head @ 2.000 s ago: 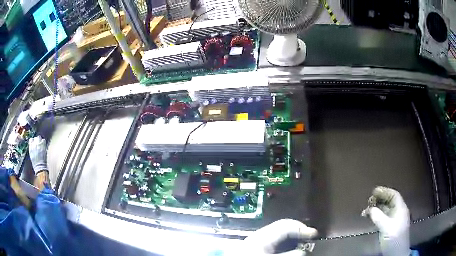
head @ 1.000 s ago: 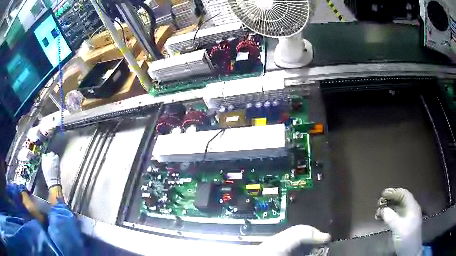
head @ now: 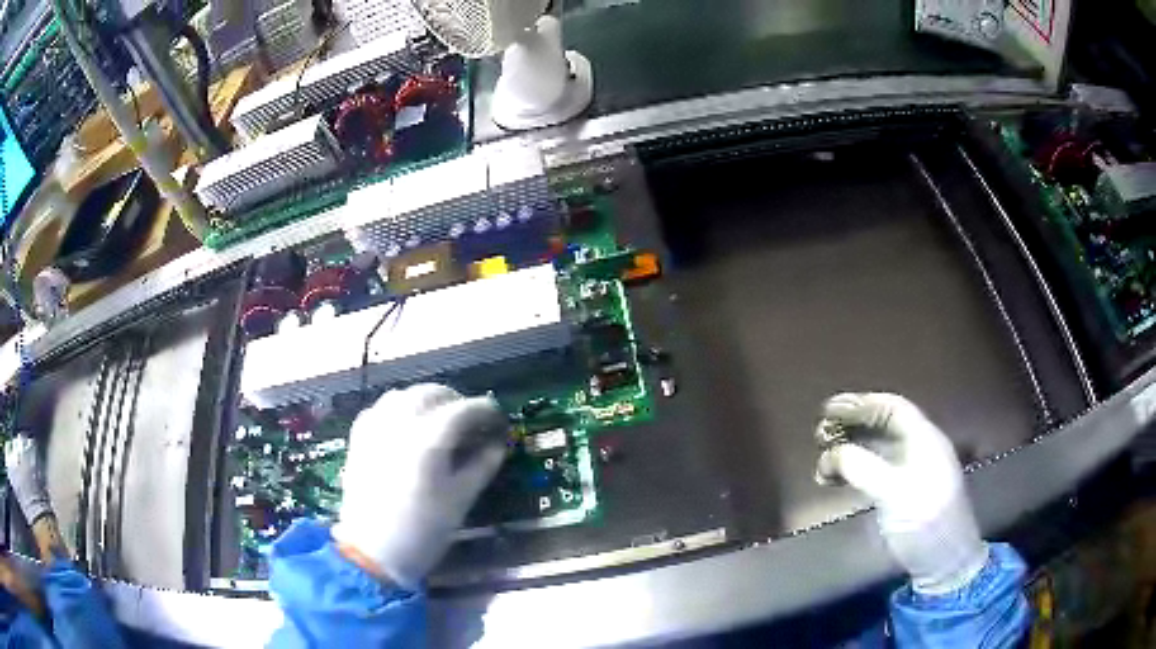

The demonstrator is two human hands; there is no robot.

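Note:
A large green power board (head: pixel 614 408) crowded with parts lies in a dark carrier (head: pixel 695 463). A long silver-white heatsink (head: pixel 444 317) crosses it, with a dark thin lead looped over it. My left hand (head: pixel 412 482), in a white glove, is over the near part of the board. A dark grey patch shows at its fingertips; I cannot tell whether it holds anything. My right hand (head: pixel 894 479), also gloved, is over the conveyor bed right of the board, with small shiny pieces (head: pixel 832 432) between thumb and curled fingers. An orange piece (head: pixel 643 266) sits at the board's right edge.
A metal conveyor rail (head: pixel 761 558) runs along the near side. Another board (head: pixel 1103 209) is at the far right. Spare boards (head: pixel 342 190) and a white fan (head: pixel 526 83) stand behind. Another person's gloved hand (head: pixel 25 472) and blue sleeve show at the left edge.
My left hand has moved from the near rail up and left over the board. My right hand stays over the bed with its small pieces. The camera view has swung to the right.

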